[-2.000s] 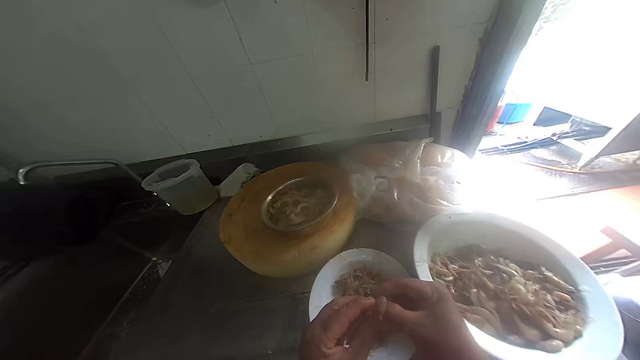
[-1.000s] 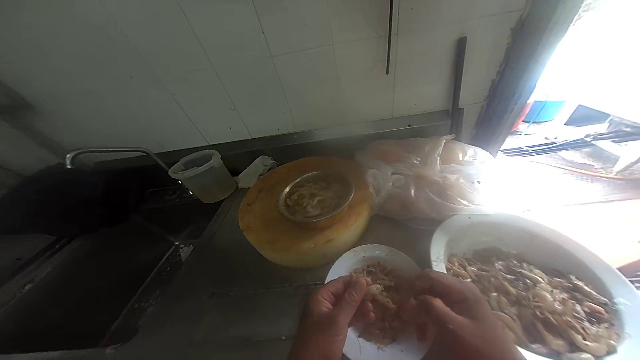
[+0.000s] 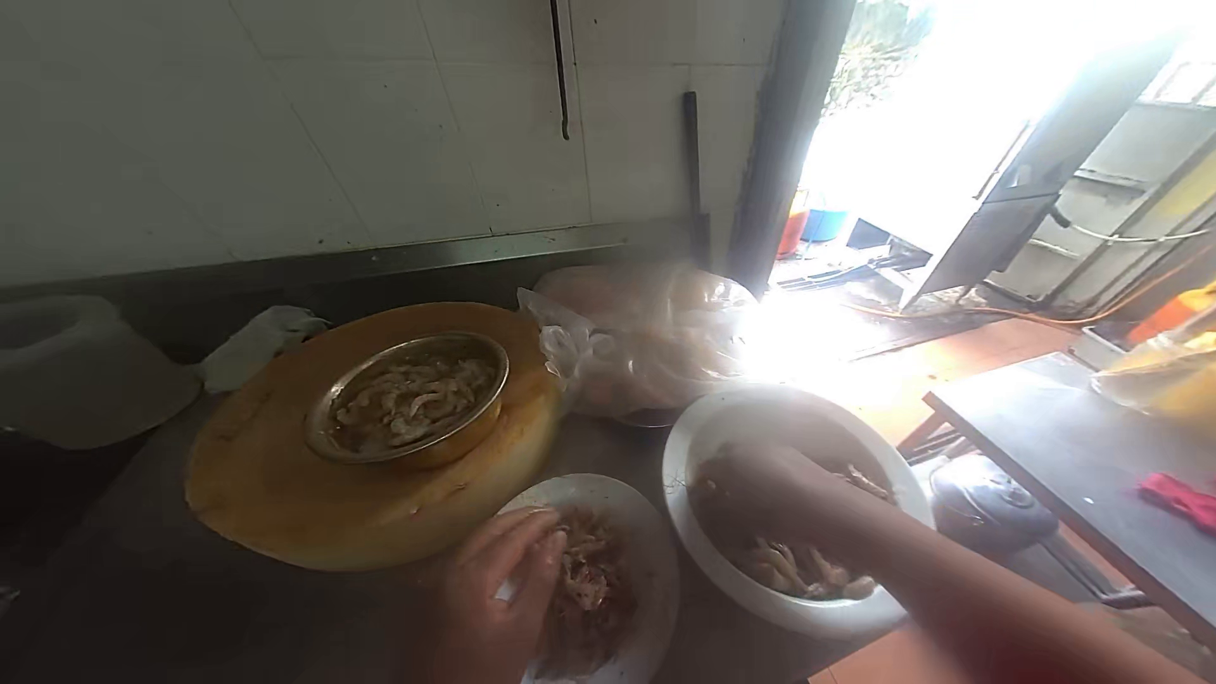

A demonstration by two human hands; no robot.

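Observation:
My left hand (image 3: pixel 508 579) is over the left side of a white plate (image 3: pixel 655 579) that bears a heap of shrimp shells (image 3: pixel 589 579). Its fingers are bent close together, and whether they pinch anything is not clear. My right hand (image 3: pixel 760 484) reaches down into a large white basin (image 3: pixel 689 465) of whole shrimp (image 3: pixel 798 570); its fingers are blurred and hidden. Behind the plate, a metal bowl (image 3: pixel 499 404) of peeled shrimp (image 3: pixel 413 399) in liquid rests on a thick round chopping block (image 3: pixel 256 484).
Filled clear plastic bags (image 3: pixel 646 332) lie behind the basin, against the wall side. A pale plastic container (image 3: pixel 95 370) and a crumpled white bag (image 3: pixel 261 347) are left of the block. To the right stands a metal table (image 3: pixel 1092 446) with a pink cloth (image 3: pixel 1178 499).
My right hand has moved from above the plate, beside my left hand, rightward into the basin. My left hand remains at the plate. The view has swung to the right.

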